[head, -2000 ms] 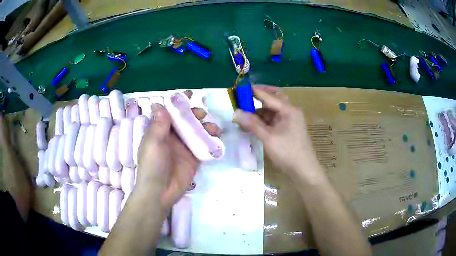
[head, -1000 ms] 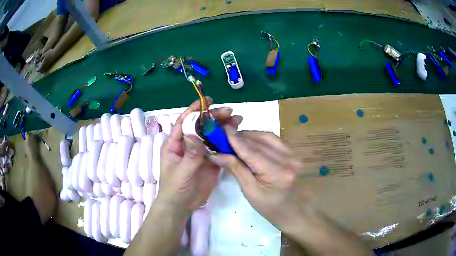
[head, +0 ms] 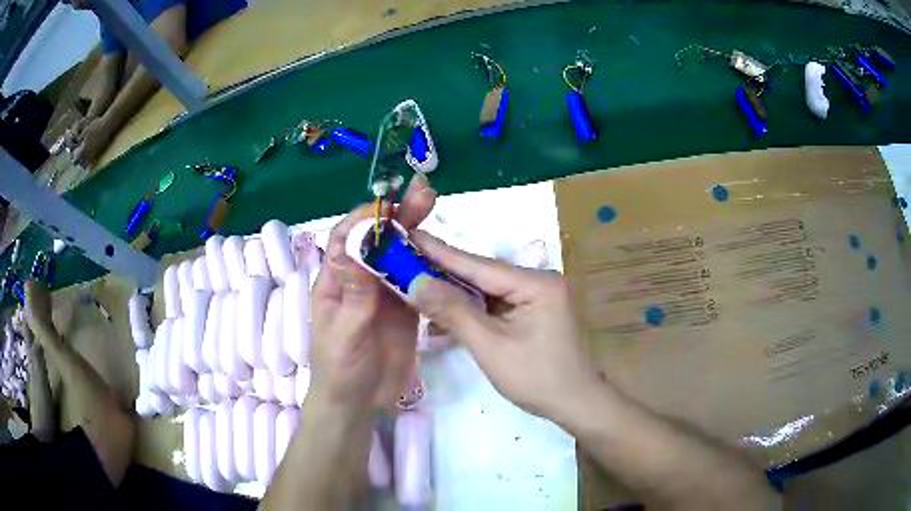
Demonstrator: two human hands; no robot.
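My left hand (head: pixel 365 324) holds a pale pink-white housing shell (head: pixel 357 240), open side up and tilted. A blue battery (head: pixel 402 264) lies in the shell's trough. My right hand (head: pixel 499 314) has its fingers on the battery and the shell's lower end. Red and yellow lead wires (head: pixel 380 215) rise from the battery's upper end to a green circuit board (head: pixel 388 165), which sticks up beyond the shell. The board overlaps the view of a filled housing (head: pixel 422 150) on the belt behind it. The lower end of the shell is hidden by my right fingers.
The green conveyor belt (head: pixel 639 100) carries several battery-and-board assemblies and a white housing (head: pixel 816 90). Stacked pink housings (head: pixel 250 324) stand at left on a white sheet (head: pixel 499 439). Brown printed cardboard (head: pixel 659 369) lies at right. Other people's arms (head: pixel 75 369) show at left and upper left.
The battery, first held apart in my right hand, is now in the shell. Since a second ago it lies flatter, and the circuit board stands higher above the shell. The view has shifted slightly.
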